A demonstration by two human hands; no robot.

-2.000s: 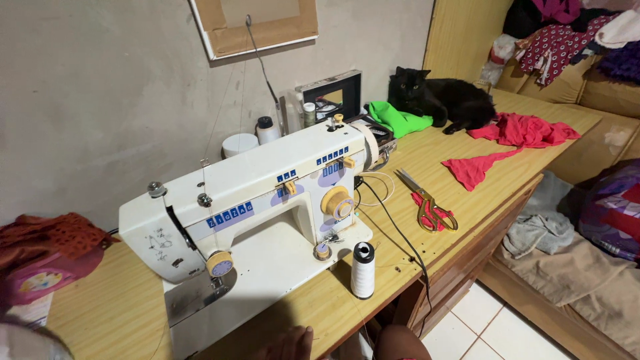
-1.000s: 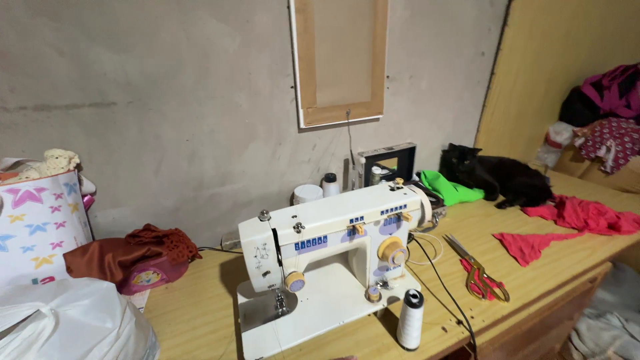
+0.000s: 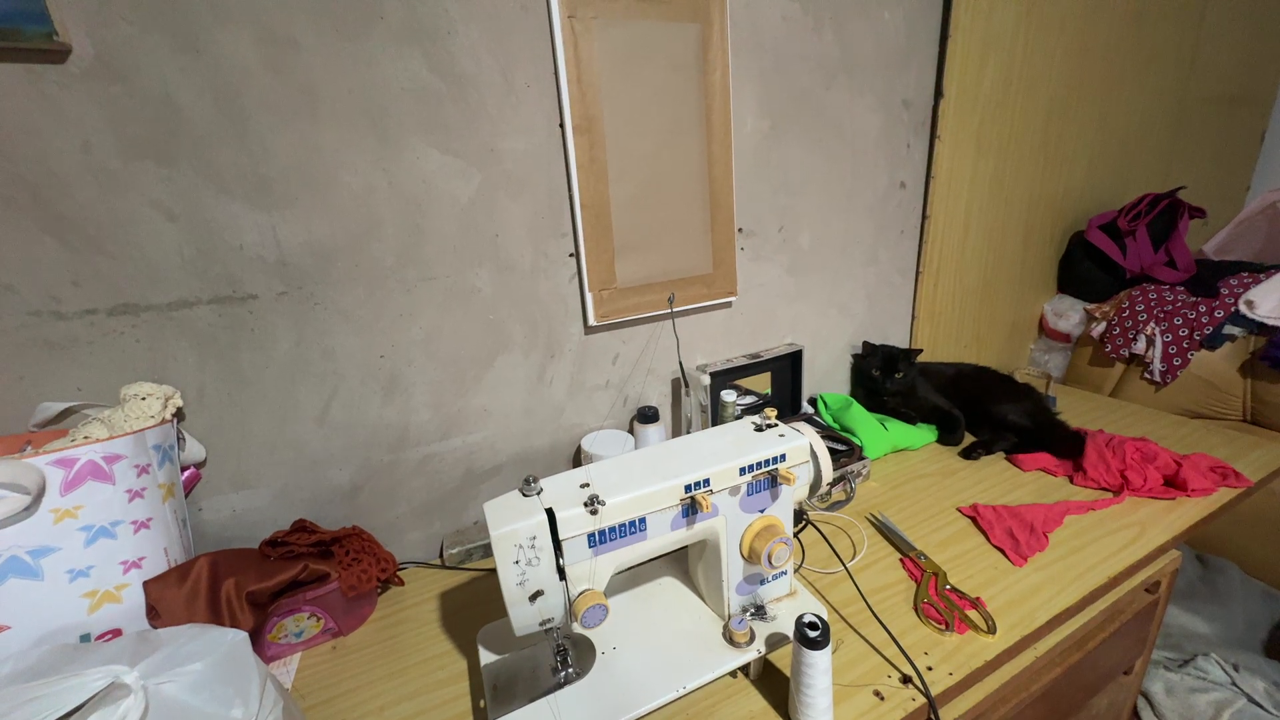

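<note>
Neither of my hands shows in the head view now. A white Elgin sewing machine [image 3: 650,500] stands on the wooden table [image 3: 400,650], its needle area at the left end. Just in front of its right end is a white thread cone [image 3: 811,670], upright. Gold-handled scissors [image 3: 935,580] lie to the right on a scrap of red fabric. Red fabric [image 3: 1150,475] spreads near a black cat [image 3: 970,400], which lies beside green fabric [image 3: 870,425]. Behind the machine are an open case [image 3: 752,380] and another thread cone [image 3: 649,428].
A star-patterned bag [image 3: 100,530], a white plastic bag [image 3: 140,675], rust-brown satin cloth [image 3: 215,590] and a pink case [image 3: 318,620] are at the left. A black cable [image 3: 870,605] crosses the table's front edge. A framed panel [image 3: 655,150] hangs on the wall.
The view has swung up and to the left. A hand at the lower edge two seconds ago is out of view now. The machine, scissors and fabrics have not plainly moved.
</note>
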